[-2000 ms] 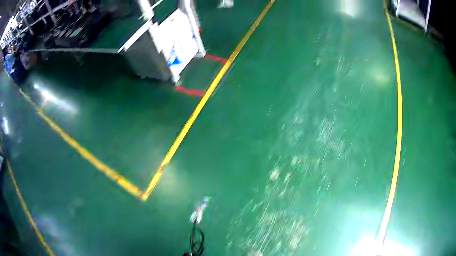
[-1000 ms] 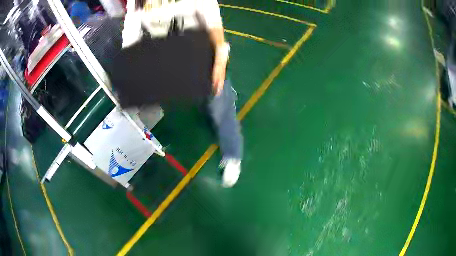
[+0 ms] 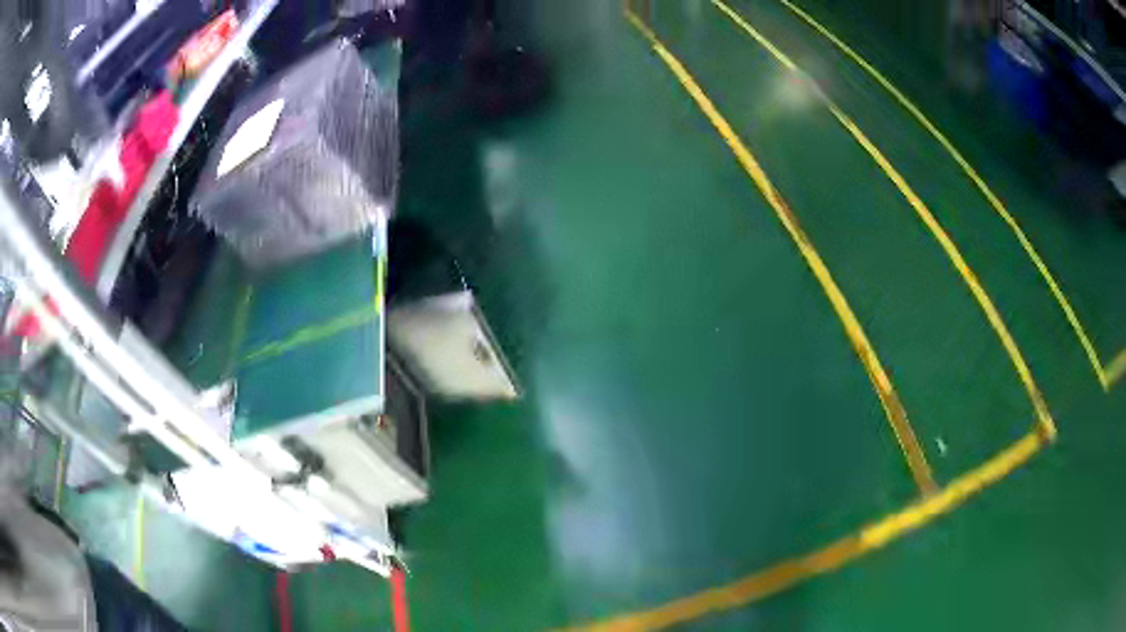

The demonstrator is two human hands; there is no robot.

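Neither of my hands shows in the head view. Nearest in front is a green-topped bench (image 3: 309, 352) at the left, with white frame rails along its side. A grey box-like bundle (image 3: 303, 154), which looks wrapped in plastic, stands at its far end with a pale label (image 3: 251, 137) on it. A pale open drawer or door (image 3: 454, 346) juts out at the bench's right side. The picture is blurred.
Green floor (image 3: 692, 370) with curved yellow lines (image 3: 852, 315) lies in the middle and right. Red floor marks (image 3: 399, 599) show below the bench. Red items (image 3: 93, 228) are at the left. A blue thing (image 3: 1022, 72) is at the upper right. Blurred grey cloth (image 3: 43, 568) is at the lower left.
The view has moved forward and turned. The person carrying a large dark object has left the middle of the view. The green-topped bench and grey bundle now show at the left.
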